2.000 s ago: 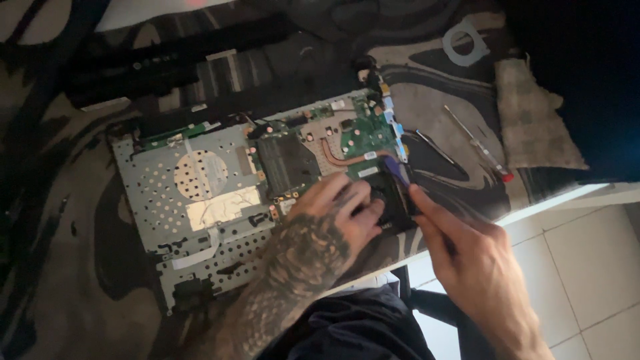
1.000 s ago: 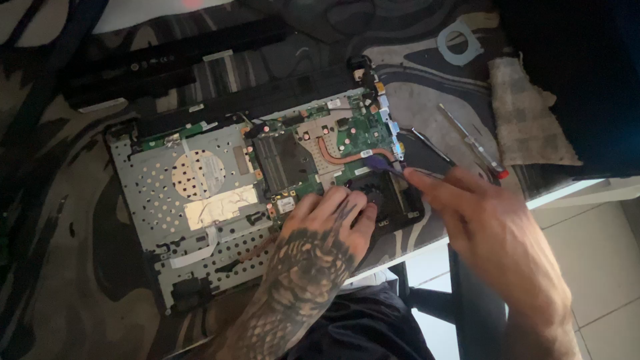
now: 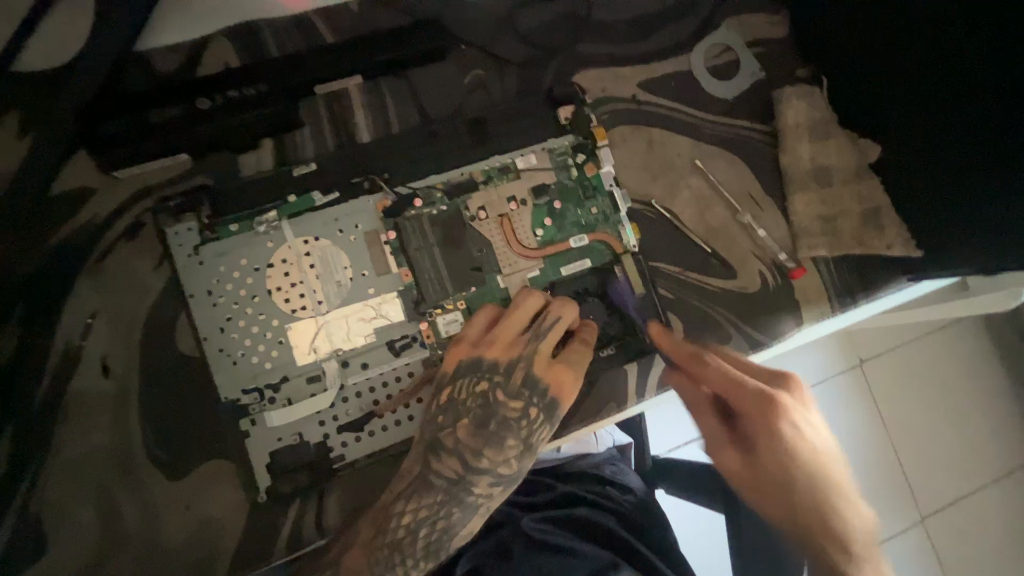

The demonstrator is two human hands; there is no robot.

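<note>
An opened laptop chassis (image 3: 368, 216) lies on a patterned cloth, its green motherboard (image 3: 568, 208) and bent copper heat pipe (image 3: 524, 250) exposed. My left hand (image 3: 512, 360) rests with curled fingers on the chassis's near part, by the left edge of the black cooling fan (image 3: 592, 308); whether the fingers grip anything is hidden. My right hand (image 3: 752, 424), slightly blurred, holds a small tool with purple bristles or tip (image 3: 622, 296), which looks like a brush. Its purple end is over the fan's right side, just below the heatsink fins (image 3: 633, 274).
Right of the laptop lie tweezers or a thin metal tool (image 3: 688, 228), a screwdriver with a red end (image 3: 752, 224), a checkered cloth (image 3: 840, 176) and a pale ring-shaped piece (image 3: 724, 64). A long black part (image 3: 264, 96) lies behind. The table's edge (image 3: 848, 316) runs along the near right.
The purple end of the tool in my right hand has moved from beside the heat pipe's end down over the fan. My left hand has stayed on the chassis near the fan.
</note>
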